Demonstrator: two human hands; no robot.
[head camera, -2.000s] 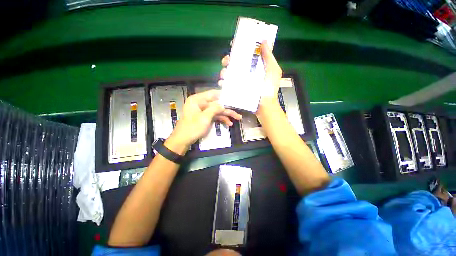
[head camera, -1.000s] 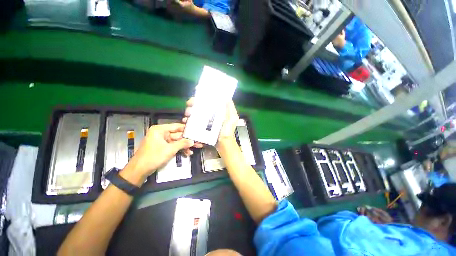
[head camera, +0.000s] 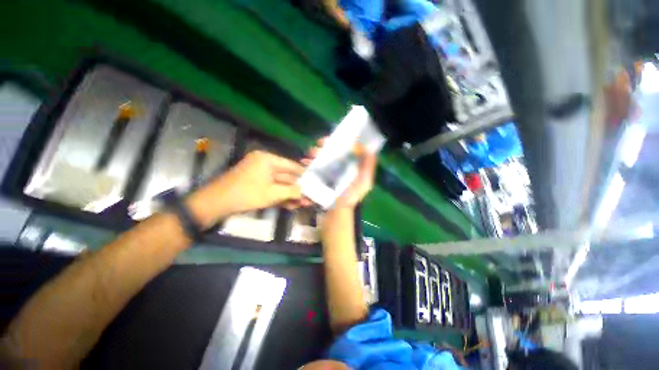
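Observation:
A glaring white display module (head camera: 338, 160) is held up over the foam tray (head camera: 160, 134), tilted to the right. My right hand (head camera: 359, 181) grips it along its right side. My left hand (head camera: 264, 181), with a black wristband (head camera: 181, 214), is at its lower left end; blur hides whether the fingers grip or only touch it. Silver modules with dark strips and orange tips lie in the tray, such as one at the far left (head camera: 79, 144). Another module (head camera: 244, 318) lies on the black work mat (head camera: 170, 303).
A bright frame or module (head camera: 369, 269) lies right of the foam tray. Silver-white phone frames (head camera: 433, 290) sit in a black tray further right. Dark stacked trays (head camera: 412, 79) and a blue-sleeved person (head camera: 498, 148) are across the green line. A grey metal bar (head camera: 470, 246) crosses at right.
The view has swung right and tilted, and is more blurred. The module is still held up, leaning further right. The left hand's fingers now lie flatter beside its lower end.

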